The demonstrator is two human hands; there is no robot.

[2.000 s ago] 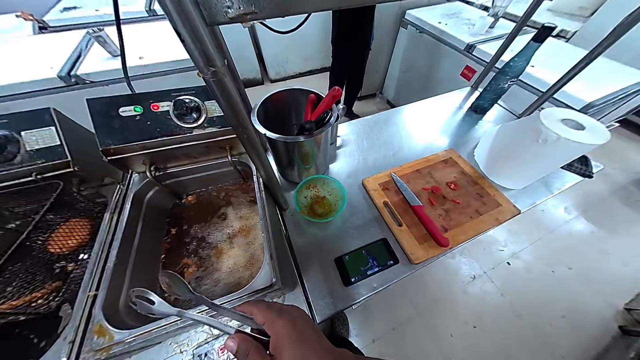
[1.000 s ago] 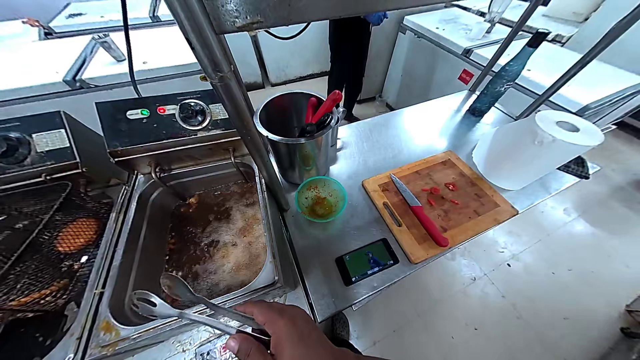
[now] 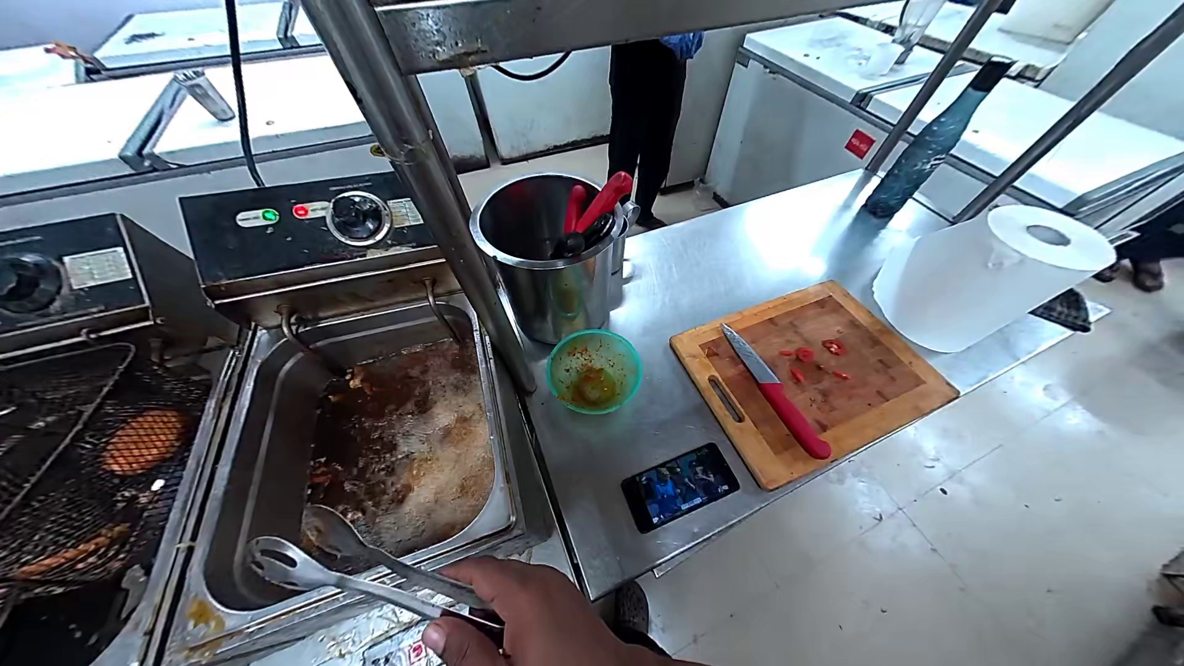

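Note:
My right hand [image 3: 536,610] holds a pair of metal serving tongs [image 3: 370,573] at the front edge of a deep fryer [image 3: 231,481]. The tongs' jaws are spread over the near side of the vat, and one slotted spoon end shows. Brown oil [image 3: 407,444] bubbles and foams in the vat. Beside the fryer, a green bowl [image 3: 594,372] holds a little yellowish, speckled liquid. A red-handled knife [image 3: 779,396] lies on a wooden cutting board [image 3: 911,407] near sliced red pieces [image 3: 805,354]. My left hand is out of view.
A phone [image 3: 681,487] lies on the steel table [image 3: 601,518]. A steel container [image 3: 555,296] holds red-handled utensils. Paper roll [image 3: 999,277] and bottle [image 3: 934,143] stand farther right. A steel post [image 3: 416,176] rises beside the fryer. Another fryer basket [image 3: 74,462] holds fried food. A person [image 3: 645,120] stands behind.
The picture on the phone's screen differs. My right hand and the tongs have stayed in nearly the same place.

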